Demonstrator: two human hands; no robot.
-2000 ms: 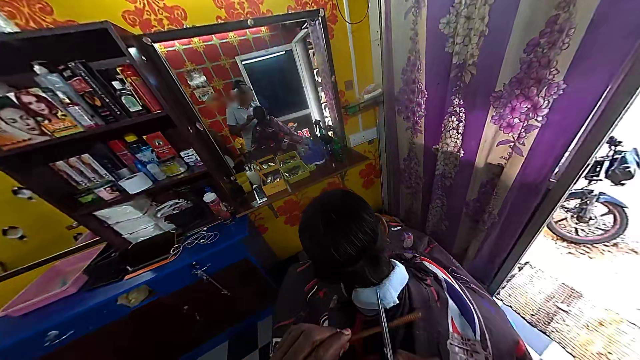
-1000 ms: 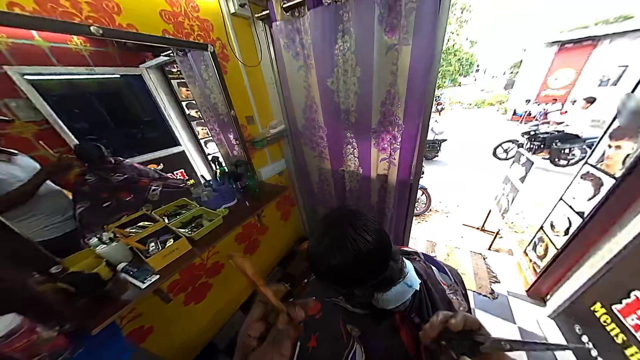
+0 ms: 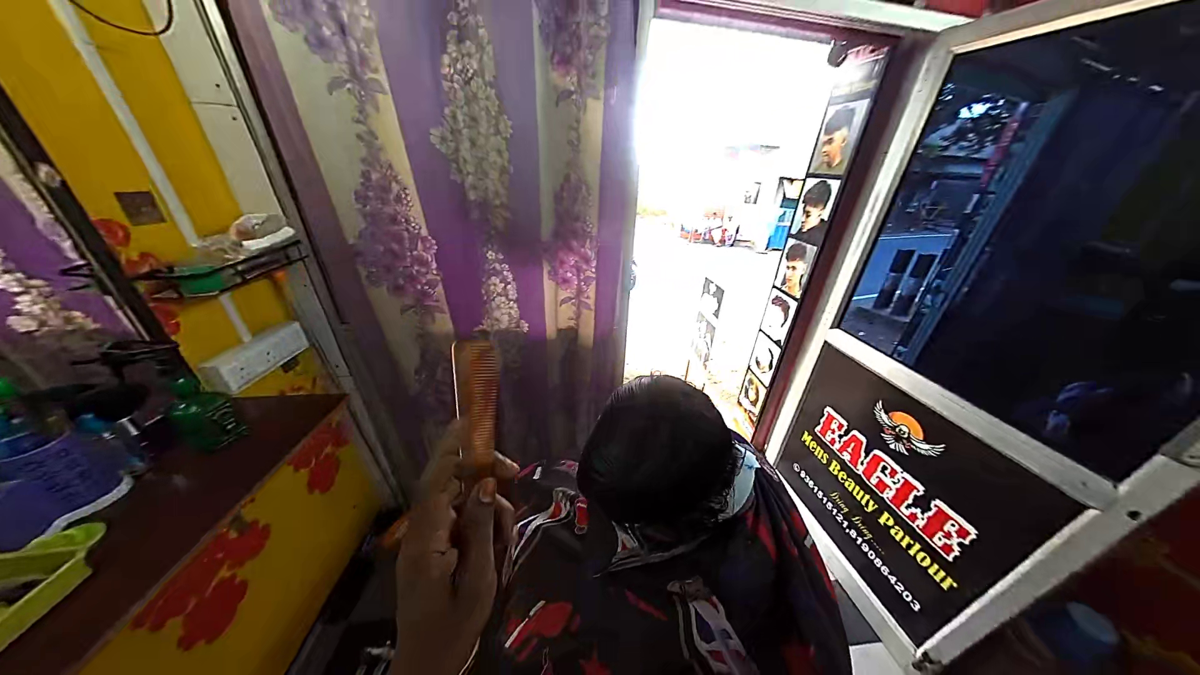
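Note:
My left hand grips an orange-brown hair comb, held upright with its teeth to the right. The comb is left of the dark-haired head of a seated person and apart from it. A dark patterned barber's cape covers the person's shoulders. A pale blue-white neck strip shows at the right side of the neck. My right hand is out of view.
At the left, a brown counter holds a green spray bottle, a purple basket and a yellow-green tray. A floral curtain hangs ahead. A glass-and-panel door bearing writing stands at the right, beside the bright doorway.
The view has swung right. My left hand now holds the comb upright, left of the head. My right hand, seen a second ago with scissors right of the head, has left the view.

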